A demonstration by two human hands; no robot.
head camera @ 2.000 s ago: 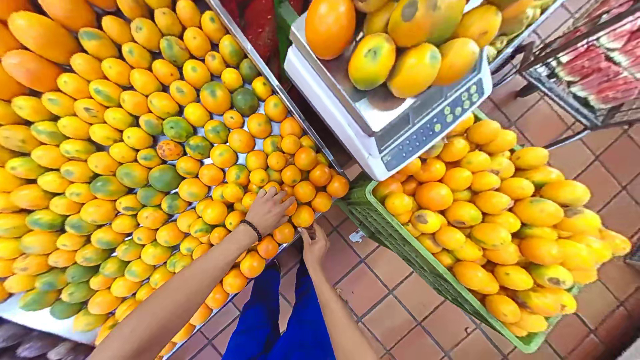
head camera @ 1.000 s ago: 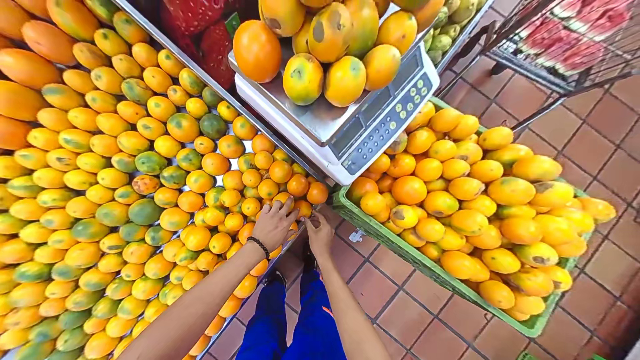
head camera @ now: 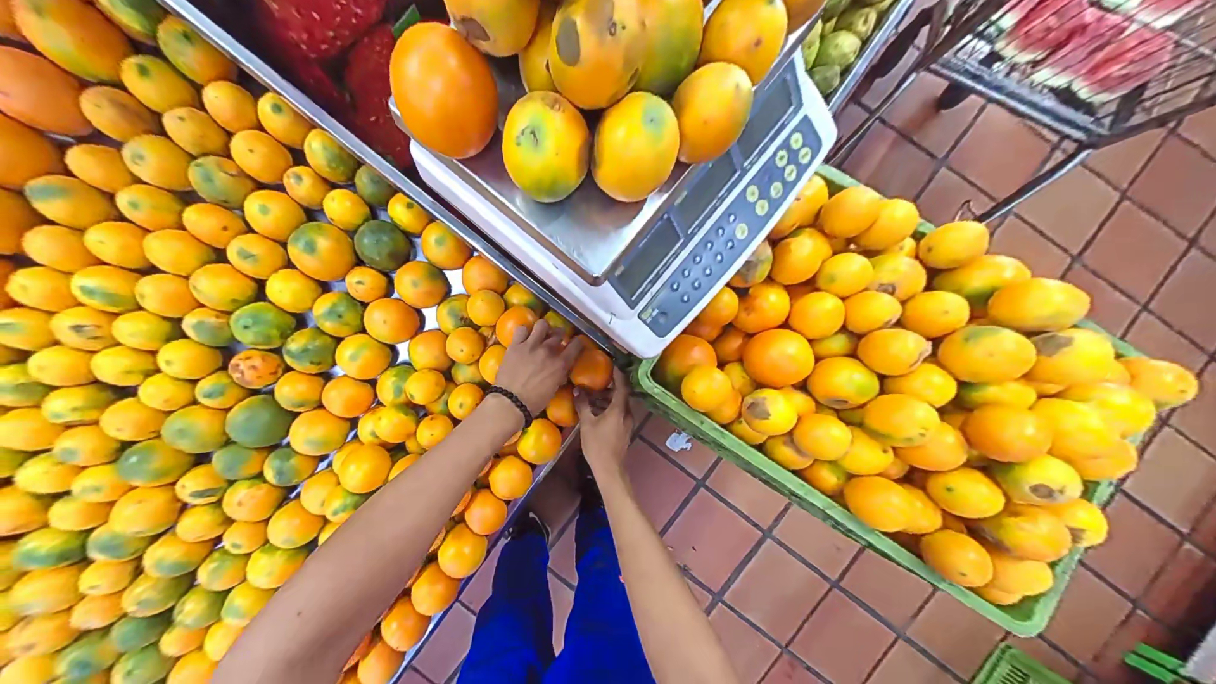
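My left hand, a dark beaded bracelet at its wrist, rests on the small orange fruits at the display's edge, its fingers over several of them. Beside it my right hand reaches up to the same edge, its fingers against an orange fruit at the corner by the scale. Whether either hand grips a fruit is hard to tell, as the fingertips are partly hidden. Rows of yellow and green papaya-like fruits cover the slanted display to the left.
A white digital scale holding large papaya-like fruits stands just above my hands. A green plastic crate heaped with similar fruits is at the right on the tiled floor. A metal rack with red cut fruit stands at upper right.
Both hands have moved up along the display's edge, closer to the corner by the scale. The view has shifted too.
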